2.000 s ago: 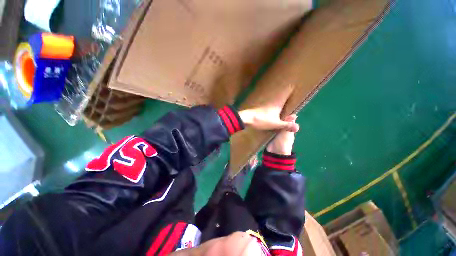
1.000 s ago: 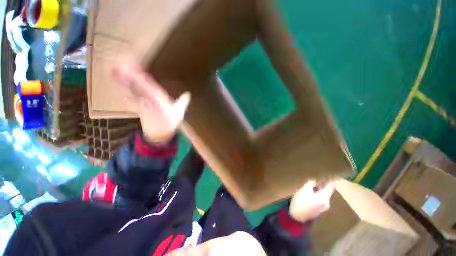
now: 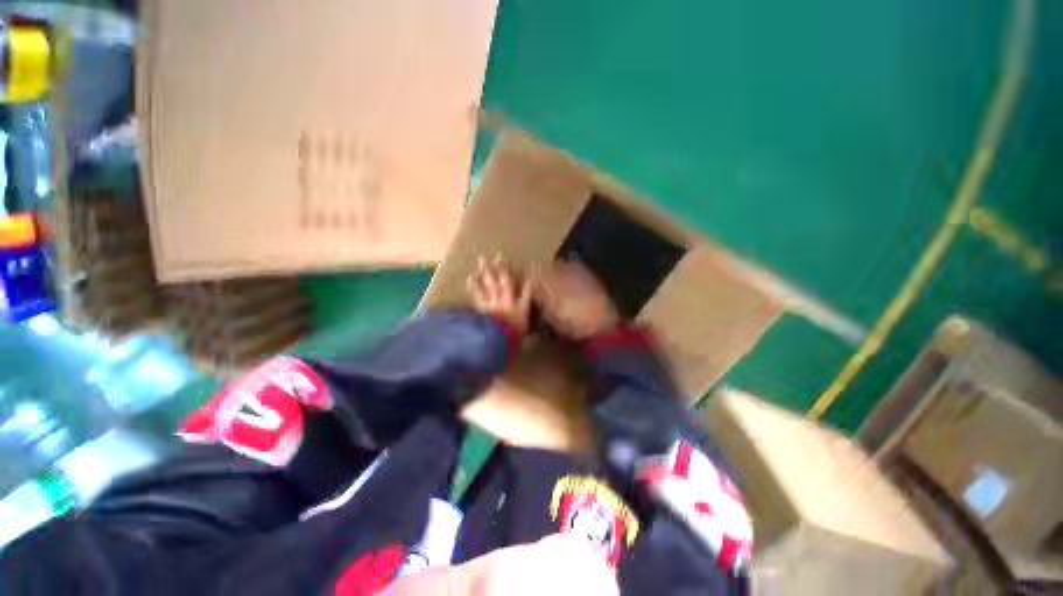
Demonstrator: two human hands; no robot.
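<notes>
An opened brown carton [image 3: 713, 314] stands on the green floor in front of me, between my legs and the flat stack. Flaps at its near end are folded inward around a dark gap. My left hand [image 3: 501, 293] lies with spread fingers on the left flap. My right hand [image 3: 574, 300] is beside it at the edge of the dark gap, blurred; its fingers are partly hidden and I cannot tell if it grips a flap. A blue and orange tape dispenser [image 3: 21, 265] is at the far left edge, cut off by the picture.
A stack of flat cartons [image 3: 315, 140] with dark print is at the upper left. Brown carton dividers [image 3: 239, 317] lie beyond its lower edge. A closed carton [image 3: 833, 489] stands at lower right, near a labelled carton [image 3: 991, 454]. A yellow line [image 3: 921, 285] crosses the floor.
The carton, held up open-ended a second ago, is now lower with flaps folded in. Both hands moved from its opposite sides to the flaps, close together. Two seconds ago it was flat.
</notes>
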